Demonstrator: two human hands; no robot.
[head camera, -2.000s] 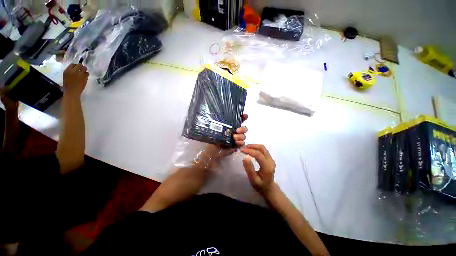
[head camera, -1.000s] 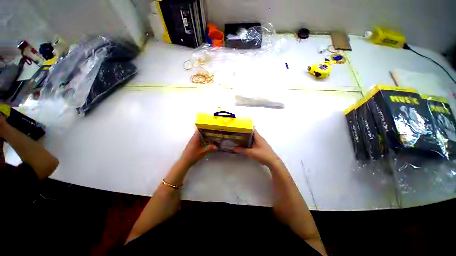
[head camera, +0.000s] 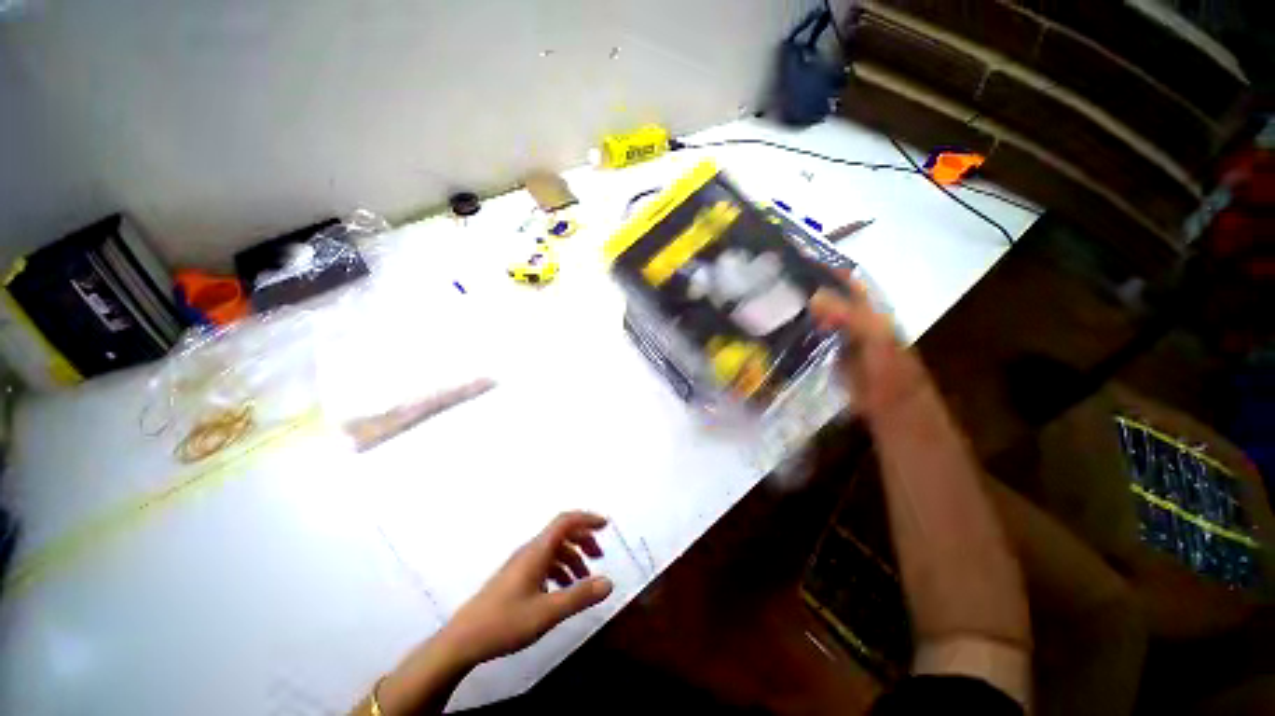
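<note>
The black retail box (head camera: 741, 287) with a yellow top and yellow lettering is at the table's right part, tilted and motion-blurred, with shiny film around it. My right hand (head camera: 856, 336) grips its right edge; the fingers are blurred. Dark edges and film show beneath and beside the box, but I cannot tell how many boxes are there. My left hand (head camera: 552, 581) is open and empty over the table's front, fingers curved. The stack of unused poly bags (head camera: 420, 416) lies flat beyond my left hand.
Rubber bands (head camera: 217, 434), an orange object (head camera: 213, 298) and a black tray (head camera: 301, 266) are at left. A small yellow item (head camera: 534, 266) and yellow tool (head camera: 635, 146) with black cable are at the back. Bagged boxes (head camera: 1189, 497) stand low at right; brown cartons (head camera: 1007, 84) are behind.
The view has swung right. My left hand has let go of the box. The box in my right hand has moved from the table's middle to its right part.
</note>
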